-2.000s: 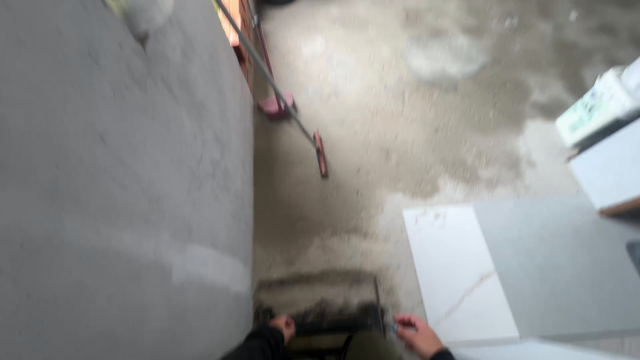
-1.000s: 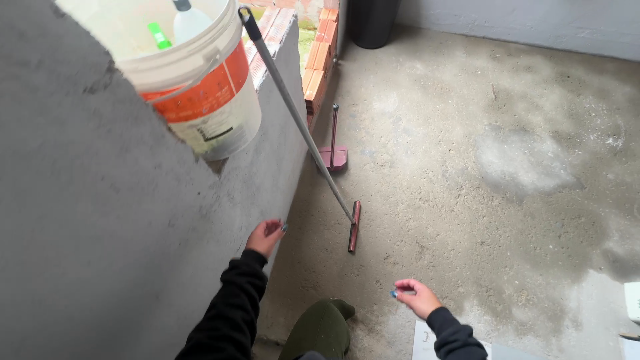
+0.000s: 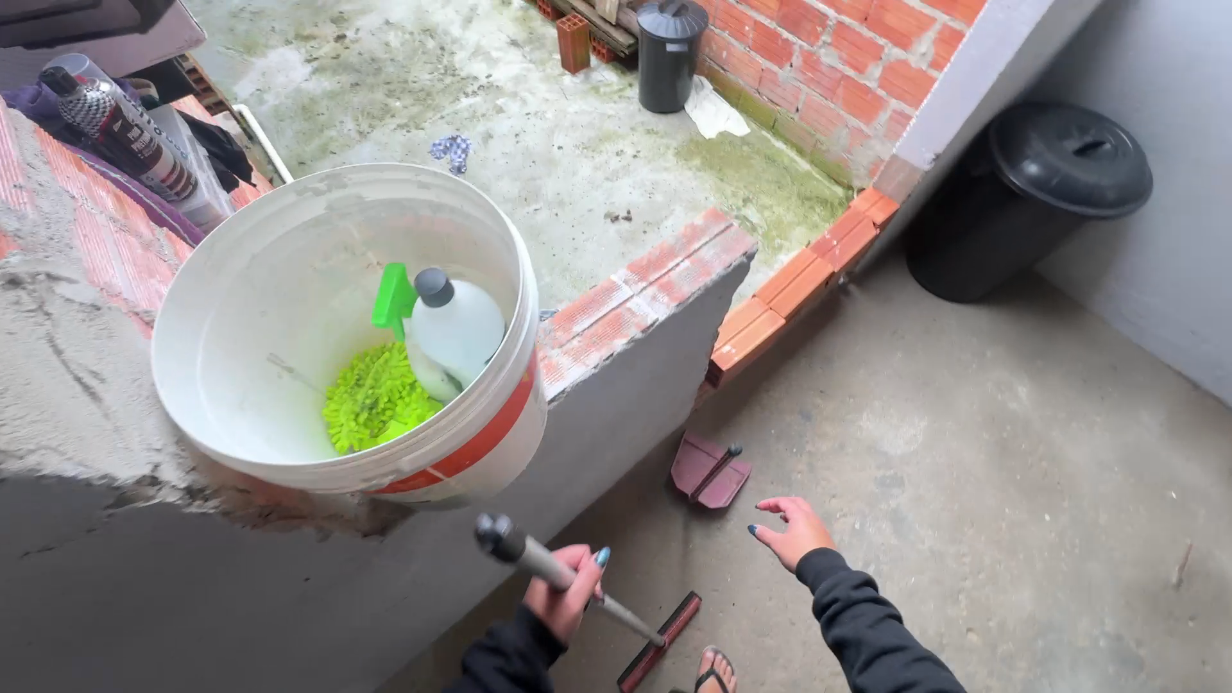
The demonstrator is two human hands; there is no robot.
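Note:
My left hand [image 3: 566, 589] is closed around the upper part of the grey pole of a floor squeegee [image 3: 660, 643], whose red and black head rests on the concrete floor. My right hand [image 3: 794, 531] is held out over the floor with fingers apart and nothing in it. Just beyond it lies a maroon dustpan [image 3: 710, 470] with a dark handle. Left of my hands, a white plastic bucket [image 3: 231, 241] stands on the low wall, holding a lime-green microfibre mitt or cloth [image 3: 371, 399], a white bottle [image 3: 457, 332] with a grey cap and a bright green trigger-like part [image 3: 393, 296].
The low wall's brick top [image 3: 640, 298] and a row of orange bricks [image 3: 799, 284] border the floor. A large black lidded bin [image 3: 1035, 192] stands at the right. Beyond are a smaller black bin [image 3: 667, 58] and a brick wall. A spray can [image 3: 130, 135] lies at upper left.
My left hand has moved onto the squeegee pole and closed around it; one second ago it was empty beside the wall. The view has swung toward the bucket and the outdoor area.

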